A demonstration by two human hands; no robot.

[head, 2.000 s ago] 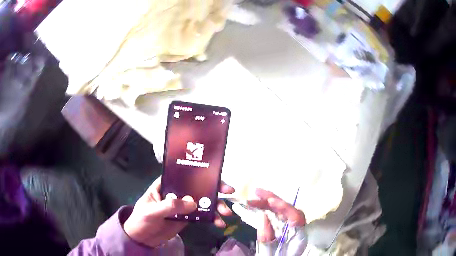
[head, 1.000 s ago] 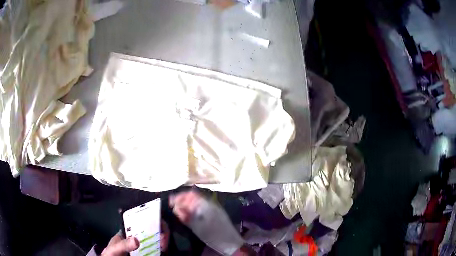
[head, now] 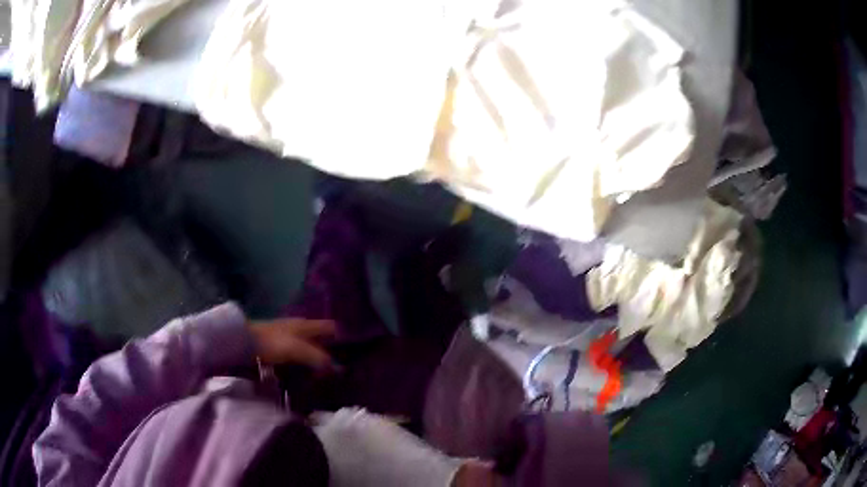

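The cream garment piece (head: 352, 86) lies on the grey table, bright with glare, with a creased right part and its near edge over the table's front edge. My left hand (head: 293, 343) is bare, below the table in front of my body, fingers stretched to the right and apart, with nothing seen in it. My right hand (head: 385, 455), in a white glove, is low at the bottom edge by my lilac jacket. Its fingers are hidden by the clothing, so its hold cannot be told. The phone is not visible.
Cream cloth (head: 114, 33) lies at the table's upper left. A crumpled cream heap (head: 680, 285) hangs near the table's right corner, above a white sack with an orange-red tie (head: 606, 371). The green floor (head: 751, 380) and cluttered items show at right.
The phone is gone from my left hand and from view. Both hands are now close to my body, below the table. The view has tilted down, so the table sits higher in the picture.
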